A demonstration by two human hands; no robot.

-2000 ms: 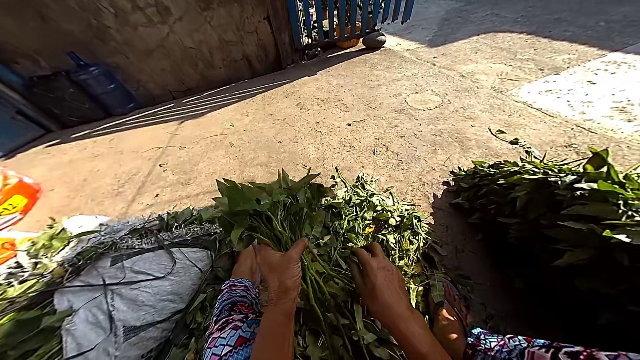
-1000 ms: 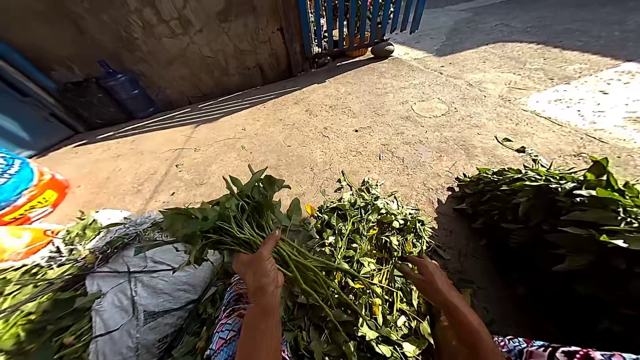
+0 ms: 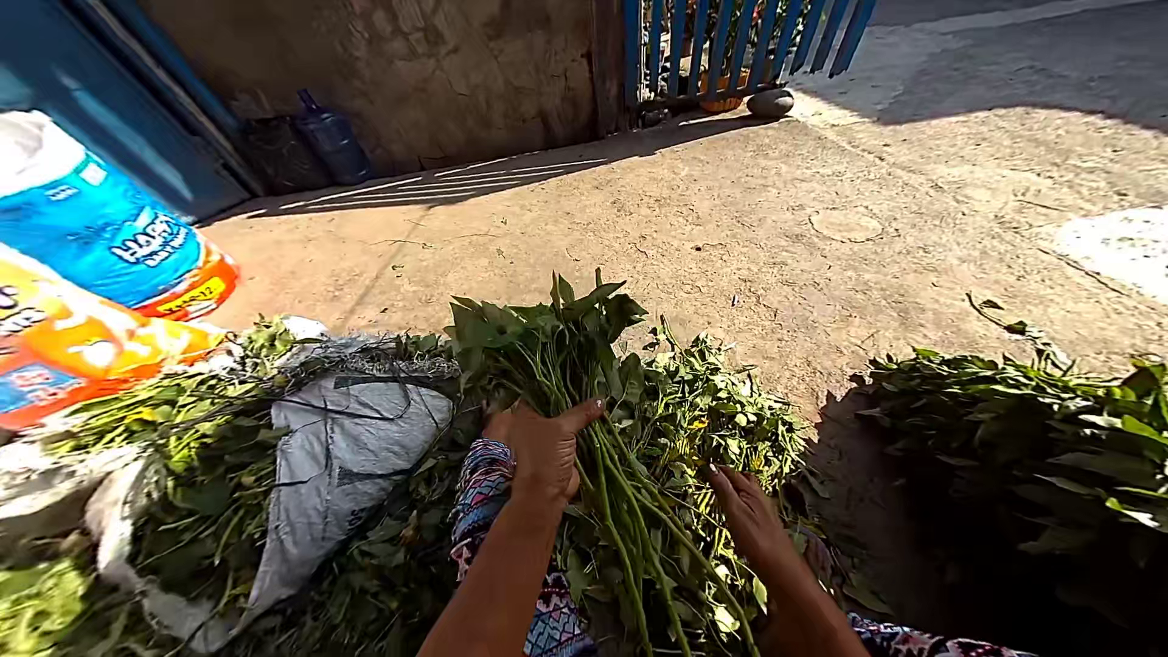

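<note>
My left hand [image 3: 545, 449] is closed around a bundle of leafy green stems [image 3: 552, 351], leaves pointing away from me and long bare stems trailing down toward me. Just right of those stems, my right hand [image 3: 744, 511] rests at a heap of loose greens [image 3: 730, 411]; whether its fingers hold any is hard to tell. A white woven sack [image 3: 360, 456] lies to the left of my left hand, with more leaves and stems around it. A large dark pile of leafy greens [image 3: 1049, 438] stands at the right.
Blue [image 3: 119, 228] and orange [image 3: 82, 338] plastic packs stand at the left. Behind are a blue water jug [image 3: 333, 141], a rough wall [image 3: 456, 82], and a blue slatted gate [image 3: 739, 41] with a round stone [image 3: 771, 102] at its foot. Concrete ground [image 3: 584, 219] lies beyond the greens.
The bundle in my left hand leaned left one second ago and now points more straight ahead. The view has turned left, showing more of the plastic packs.
</note>
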